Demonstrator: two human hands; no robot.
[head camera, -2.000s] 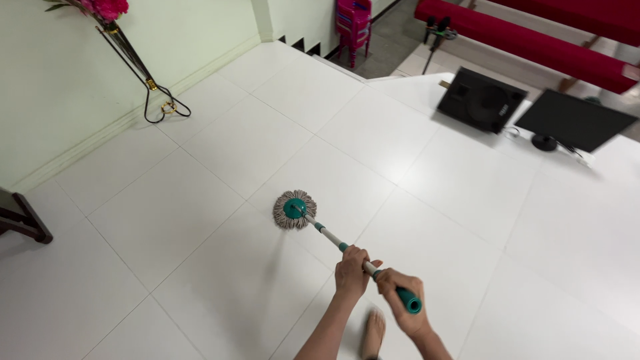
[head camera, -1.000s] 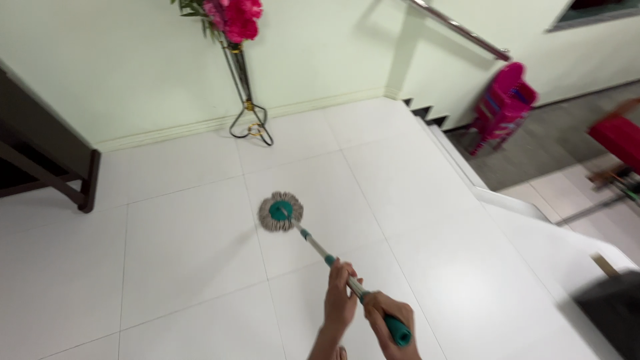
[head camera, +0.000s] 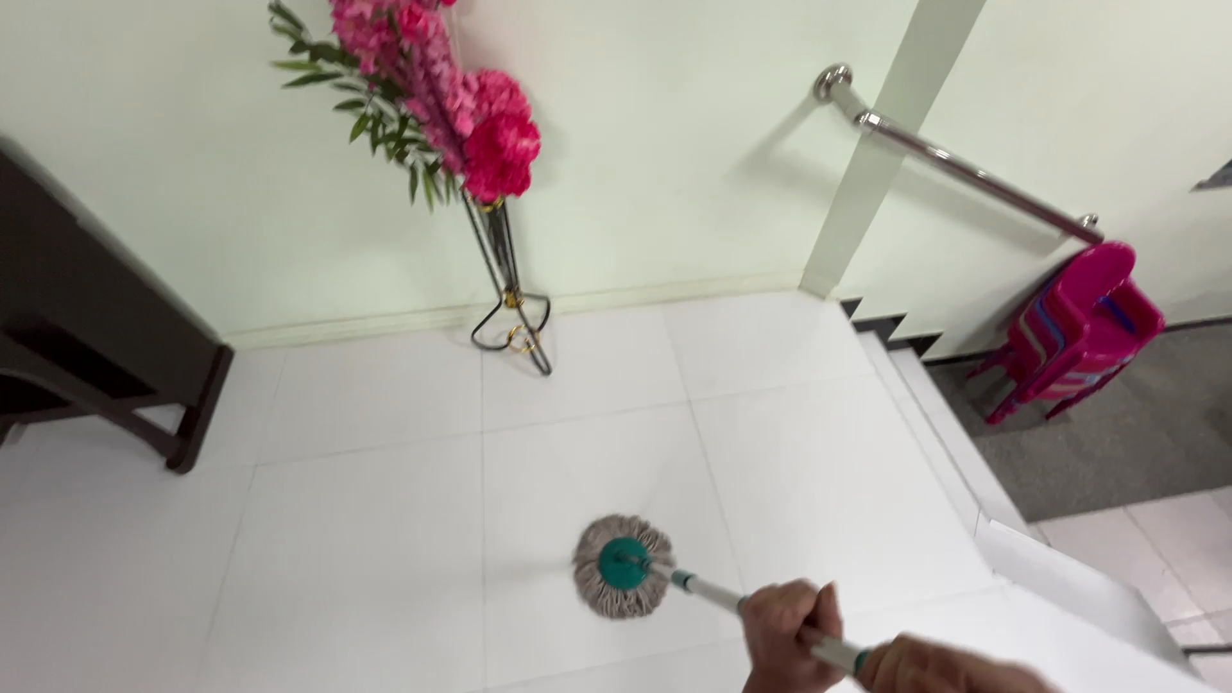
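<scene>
A round spin mop head (head camera: 624, 566), with grey strands and a green centre disc, rests on the white tiled floor (head camera: 587, 462). Its pale handle with green joints (head camera: 714, 592) slants down to the lower right. My left hand (head camera: 791, 630) is closed around the middle of the handle. Further up the handle, at the bottom edge of the view, my right hand (head camera: 938, 666) grips near a green joint and hides the handle's end.
A black metal flower stand (head camera: 510, 298) with pink flowers (head camera: 500, 144) stands by the wall. Dark wooden furniture (head camera: 197, 409) is at left. At right are descending steps (head camera: 924, 395), a metal handrail (head camera: 972, 175) and stacked pink plastic chairs (head camera: 1083, 322).
The view has swung left, toward the wall and flower stand. The speaker and monitor seen two seconds ago are out of view. Both hands have kept hold of the mop handle.
</scene>
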